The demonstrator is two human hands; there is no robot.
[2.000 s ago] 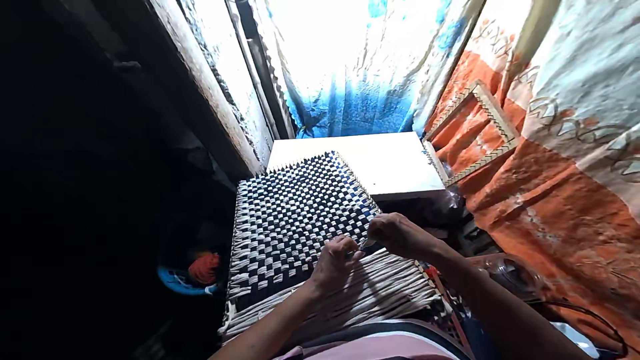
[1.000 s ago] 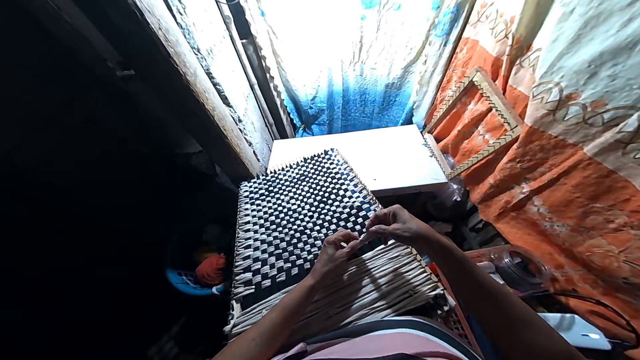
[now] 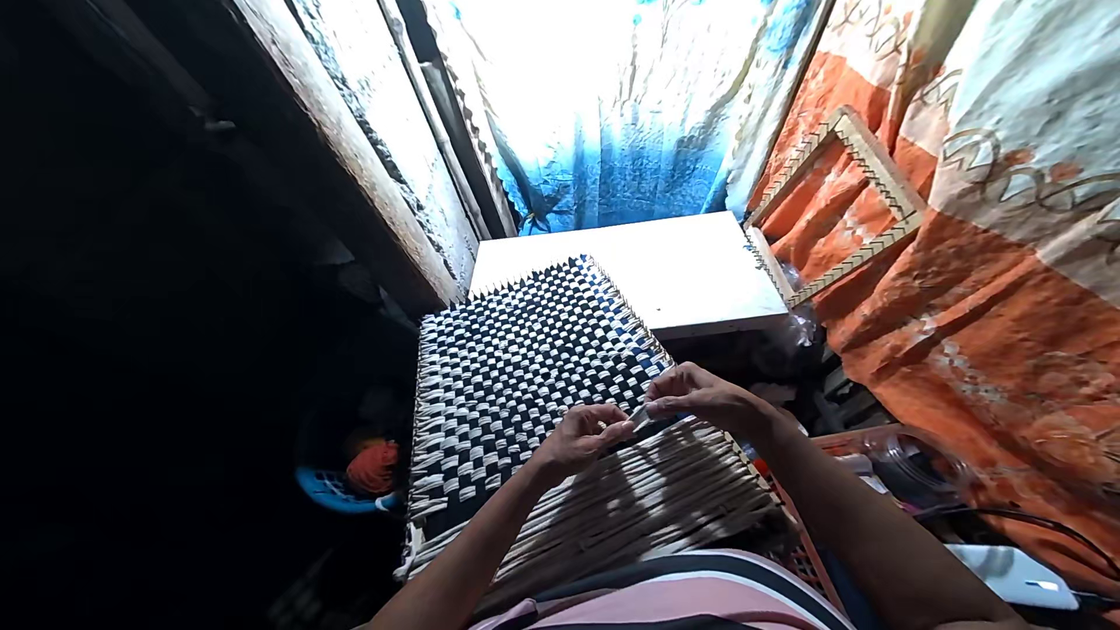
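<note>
A black and cream checkered weaving (image 3: 516, 367) stretches over a frame with pegs along its edges. Loose pale strands (image 3: 639, 499) run across its near part, below the woven part. My left hand (image 3: 582, 437) and my right hand (image 3: 696, 394) are close together over the border between weave and strands, toward the right edge. Between their fingertips they pinch a thin pale strip (image 3: 640, 416). The strip's ends are hidden by the fingers.
A white tabletop (image 3: 639, 271) stands behind the weaving. An empty stitched frame (image 3: 875, 254) leans on an orange curtain (image 3: 980, 350). At left is a blue basket (image 3: 337, 494) with orange yarn (image 3: 374, 465). A reddish basket (image 3: 910, 437) and white device (image 3: 1015, 573) lie right.
My hands have stayed near the same place at the right of the weave, with small shifts of the fingers. Nothing else has plainly moved.
</note>
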